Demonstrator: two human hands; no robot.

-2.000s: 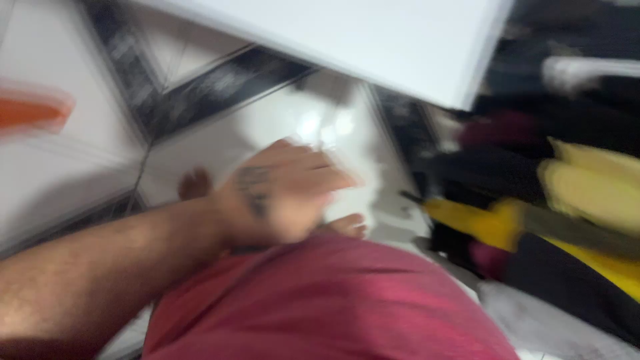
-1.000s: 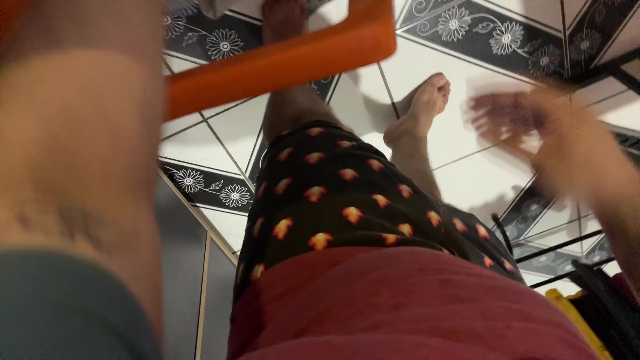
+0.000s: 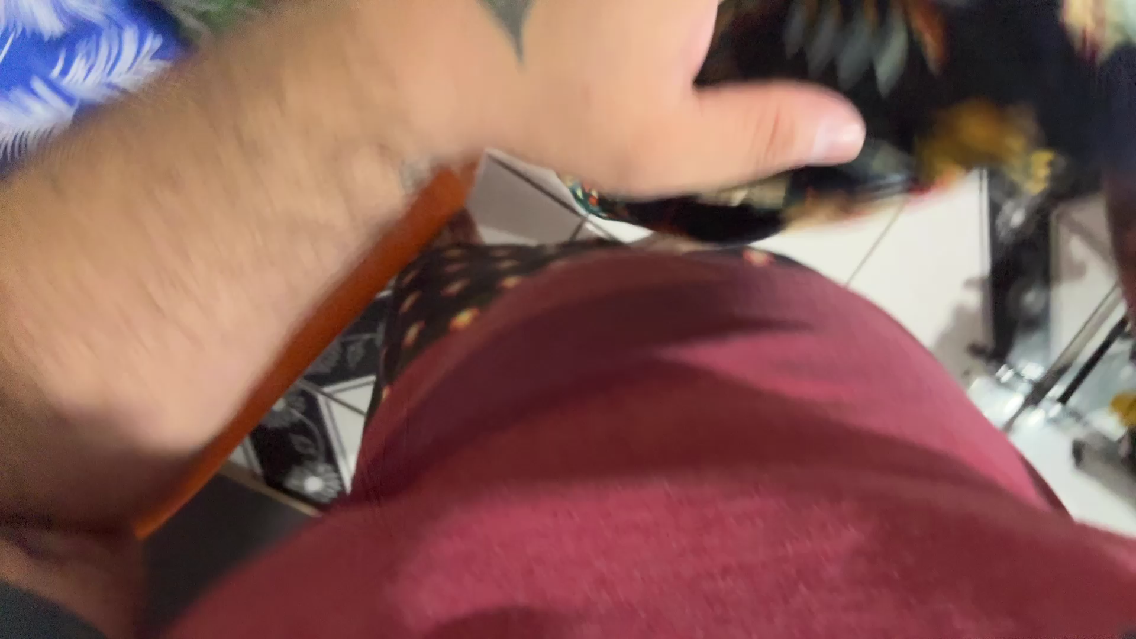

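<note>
My left hand reaches in from the left across the top of the view, back of the hand up, with a dark tattoo on it. Its thumb points right over a dark fabric with a floral print; the other fingers are cut off or hidden, so whether it grips the fabric is unclear. Along the underside of the forearm runs an orange bar or rim, partly covered by the arm. What it belongs to cannot be seen. My right hand is out of view.
Blue fabric with white feather shapes lies at the upper left. Below are white tiles with dark flowered bands. Thin metal legs or rods stand at the right. A dark grey panel is at lower left.
The view has shifted. The dark floral fabric and the blue fabric have come into view. The hand at the right one second ago is gone from view, and my left hand now shows at the top.
</note>
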